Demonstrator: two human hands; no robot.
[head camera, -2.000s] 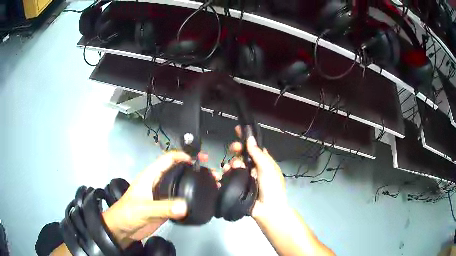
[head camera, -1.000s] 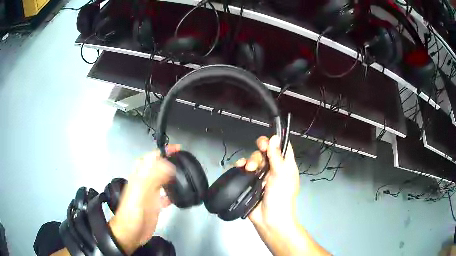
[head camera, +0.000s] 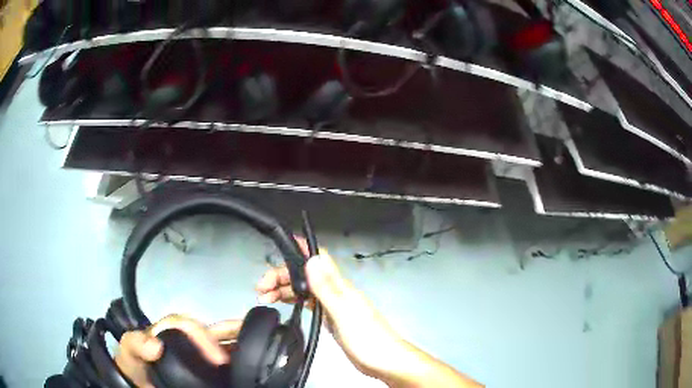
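A black headset (head camera: 209, 206) is held in both hands at the lower left, its headband arched upward and its two ear cups low. My left hand (head camera: 171, 345) grips the left ear cup. My right hand (head camera: 322, 292) holds the right side of the headband, above the right ear cup (head camera: 262, 345). A thin straight mic boom (head camera: 309, 235) sticks up beside that hand. Several more headsets (head camera: 87, 348) hang on my left forearm, which they mostly hide.
A dark tiered rack with pale edges (head camera: 303, 132) spans the upper view, with blurred headsets (head camera: 328, 102) on its shelves. Loose black cables (head camera: 387, 254) show below it. A cardboard box (head camera: 675, 345) stands at the right edge. A red light strip (head camera: 671, 26) shows top right.
The view has shifted, so the rack sits further left. The held headset and both hands are lower and further left in the picture. My right hand has moved from the ear cup up to the headband's side.
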